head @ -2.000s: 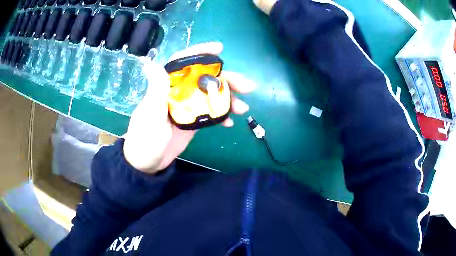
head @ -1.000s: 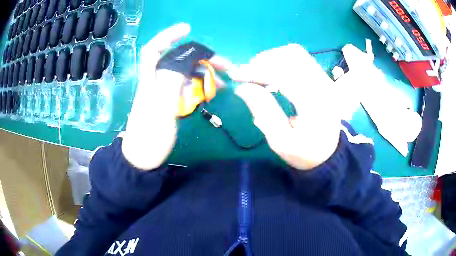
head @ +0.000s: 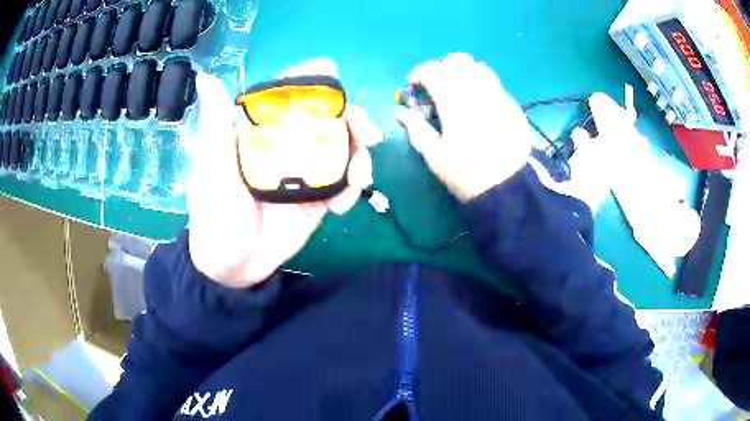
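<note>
My left hand (head: 238, 197) holds a black charging case (head: 293, 140) with its lid open. Its inside is bright orange, washed out to near white in the lower part; no earbud can be made out in it. My right hand (head: 477, 123), to the right and apart from the case, holds small dark test earbuds (head: 419, 100) with an orange bit at the fingertips; how many is unclear. The charging cable (head: 379, 201) lies on the green mat just right of the case, its plug partly beside my left fingers.
A clear blister tray (head: 156, 156) with rows of black cases is at the left. A DC power supply (head: 670, 62) with red digits stands at the upper right, near a red block (head: 703, 150). White crumpled pieces (head: 650, 205) and a long dark flat object (head: 706, 234) lie at the right.
Compared with the earlier frames, my right hand has come in from the top, reached the case and drawn back right with the dark pieces. The case now faces up, without the earlier dark earbud.
</note>
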